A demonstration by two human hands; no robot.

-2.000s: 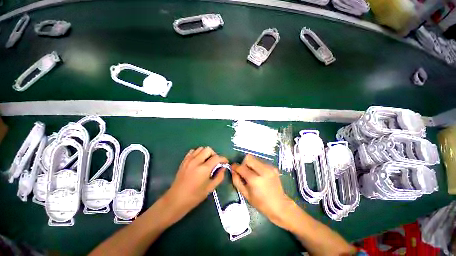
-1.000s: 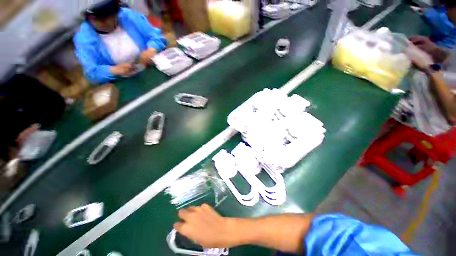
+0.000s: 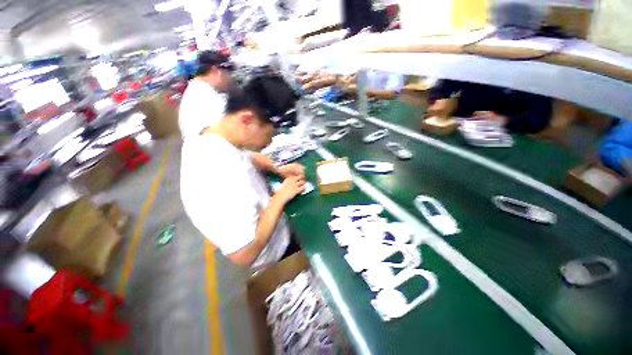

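Observation:
Neither of my hands is in the picture. Nearest in front of me, a group of white loop frames (image 3: 384, 253) lies overlapping on the green bench. The nearest frame in it has its solid round end toward the lower left and its open loop toward the upper right. One more white frame (image 3: 437, 215) lies by the white strip (image 3: 478, 270), beyond the group. The picture is partly blurred.
Single frames (image 3: 524, 209) are scattered beyond the strip. A small box with white contents (image 3: 334, 176) stands past the group, beside a seated person in white (image 3: 225, 187). A larger carton of pale pieces (image 3: 305, 315) stands below the bench edge. Other workers sit across the line.
The view has swung far to the left. My hands, the pin pile and the tall frame stacks have left the picture; the left frame group and the neighbour have come in.

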